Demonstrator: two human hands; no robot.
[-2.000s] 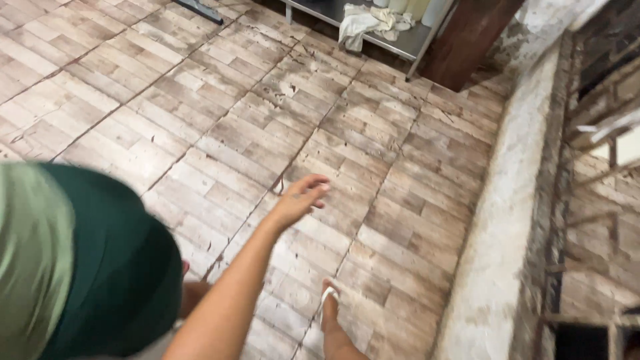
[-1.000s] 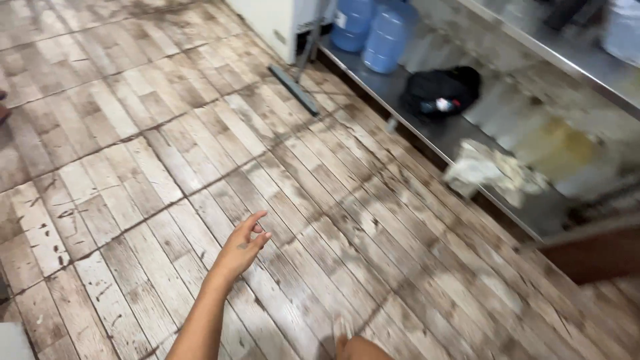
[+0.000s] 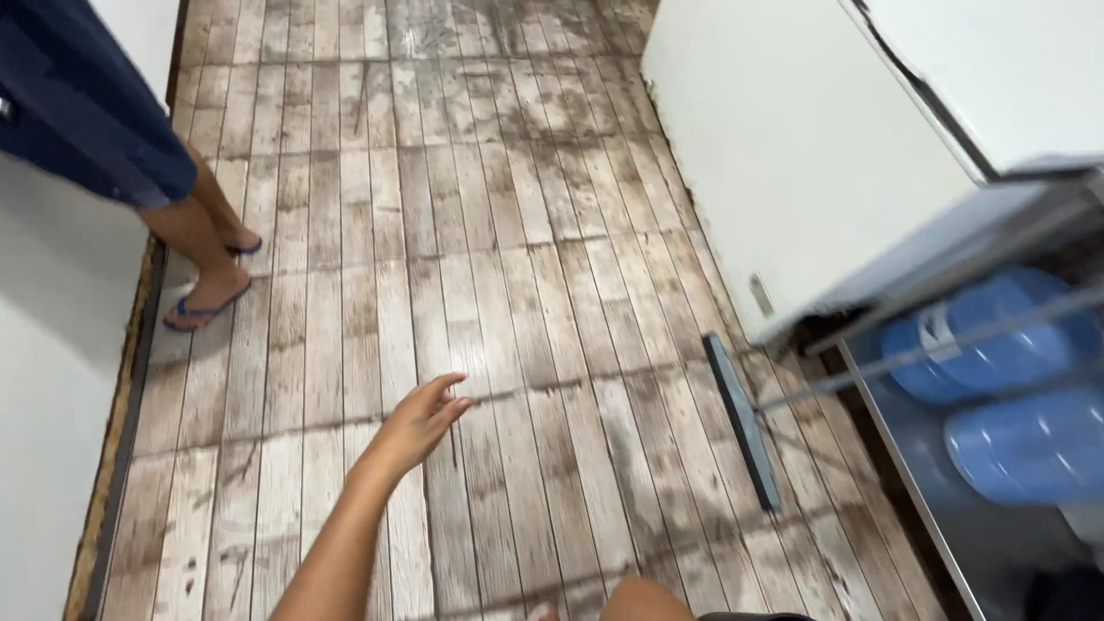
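My left hand (image 3: 423,423) is held out over the wood-patterned tile floor (image 3: 492,328), its fingers loosely bent and nothing in them. My right hand is out of the frame. A floor squeegee (image 3: 742,423) lies to the right of my left hand, its grey and black head on the tiles. Its thin metal handle (image 3: 828,384) rises to the right, in front of a low metal shelf. At the bottom edge shows a bit of bare skin, probably my knee (image 3: 642,601).
A person in dark blue clothing (image 3: 95,112) and blue flip-flops (image 3: 207,312) stands at the left, beside a white panel (image 3: 52,362). A white cabinet or appliance (image 3: 802,147) stands at the right. Blue water jugs (image 3: 1035,448) lie or stand on the metal shelf (image 3: 914,509). Dark smears mark the floor.
The view has swung left, away from the shelf with the cloth, and the other person's legs now show. My left hand stays held out with nothing in it.
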